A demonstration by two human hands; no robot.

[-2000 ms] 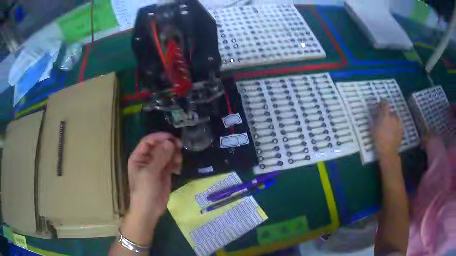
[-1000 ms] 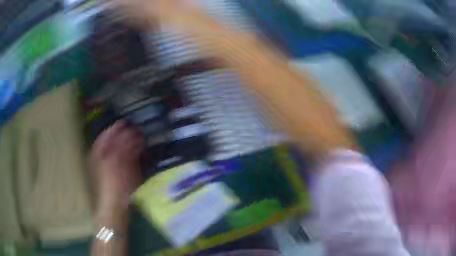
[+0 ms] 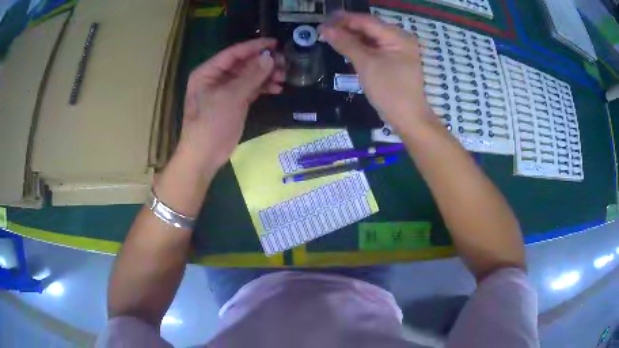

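Note:
The round nest (image 3: 305, 36), a silvery cylinder with a pale blue-white ring top, stands on the black base at top centre. My left hand (image 3: 234, 92) is just left of it, thumb and fingertips pinched together; a tiny pale spot shows at the tips, too small to name. My right hand (image 3: 383, 64) is at its right, fingertips close to the ring's edge; whether they hold a small part cannot be told. The fixture's metal mechanism (image 3: 302, 8) is cut off by the top edge.
Cardboard sheets (image 3: 112, 88) with a thin dark ribbed rod (image 3: 84, 64) lie left. Yellow paper (image 3: 254, 183) with labels, a purple marker (image 3: 332, 156) and a darker pen (image 3: 319, 174) lie in front. Parts trays (image 3: 502, 139), (image 3: 548, 170) stand right. A white slab (image 3: 567, 27) is at upper right.
The view has tilted down toward my body. My right arm, blurred and stretched toward the top before, is back beside the nest. The other person's pink sleeve is out of view.

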